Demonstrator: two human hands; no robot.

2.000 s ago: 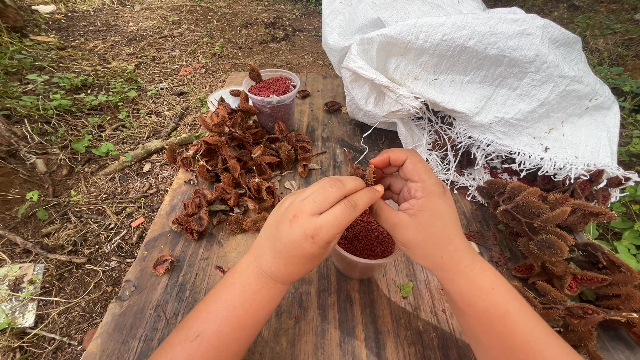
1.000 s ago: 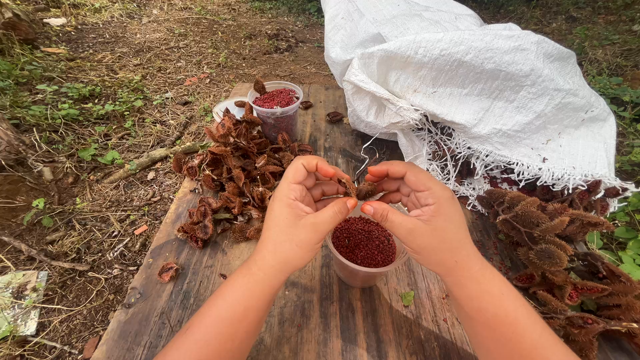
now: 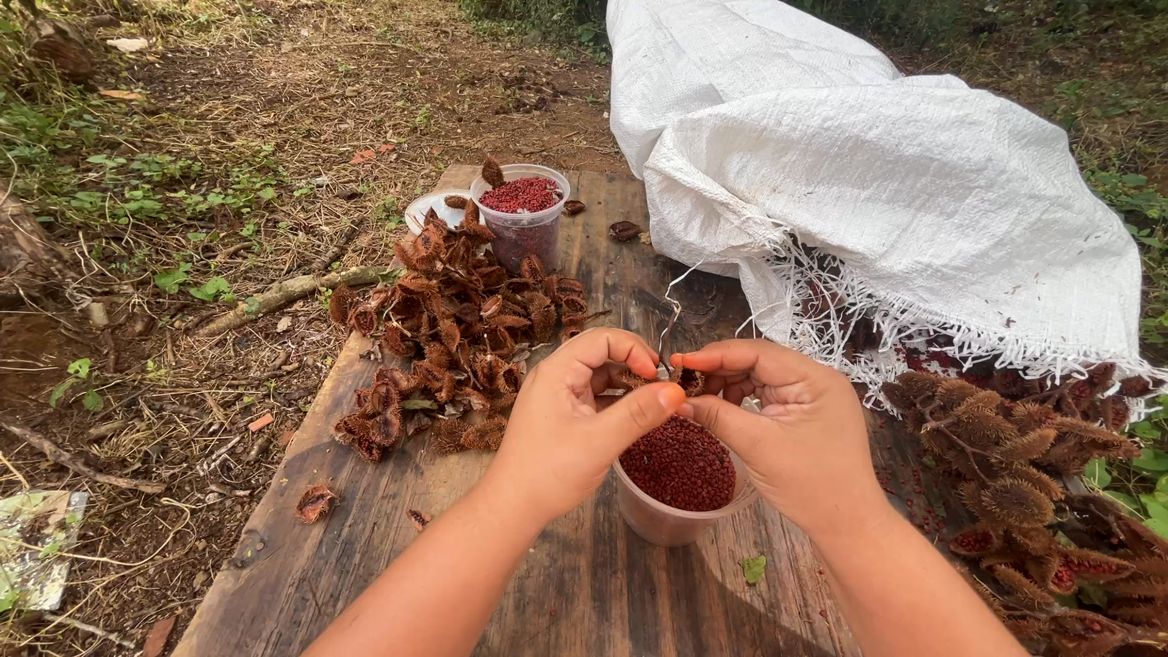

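My left hand (image 3: pixel 584 415) and my right hand (image 3: pixel 776 415) meet above a clear plastic cup (image 3: pixel 671 525) of dark red annatto seeds (image 3: pixel 680 464). Each hand pinches a part of a spiny brown annatto pod (image 3: pixel 691 380) between thumb and fingertips; the fingers hide much of it. Red stains show on the fingertips. Behind the hands a second plastic cup (image 3: pixel 525 228) holds brighter red seeds, with one pod at its rim. A heap of opened, brown pod husks (image 3: pixel 456 328) lies to the left of my hands.
A white woven sack (image 3: pixel 876 173) with a frayed edge covers part of a pile of spiny pods (image 3: pixel 1013 447) at the right. A plastic lid (image 3: pixel 429 210) lies beside the far cup. The wooden board (image 3: pixel 365 557) bears a loose husk (image 3: pixel 315 503) and a green leaf (image 3: pixel 753 569).
Two seconds ago my hands were higher over the near cup, which stood partly hidden. Since one second ago my hands have drawn closer together around the pod.
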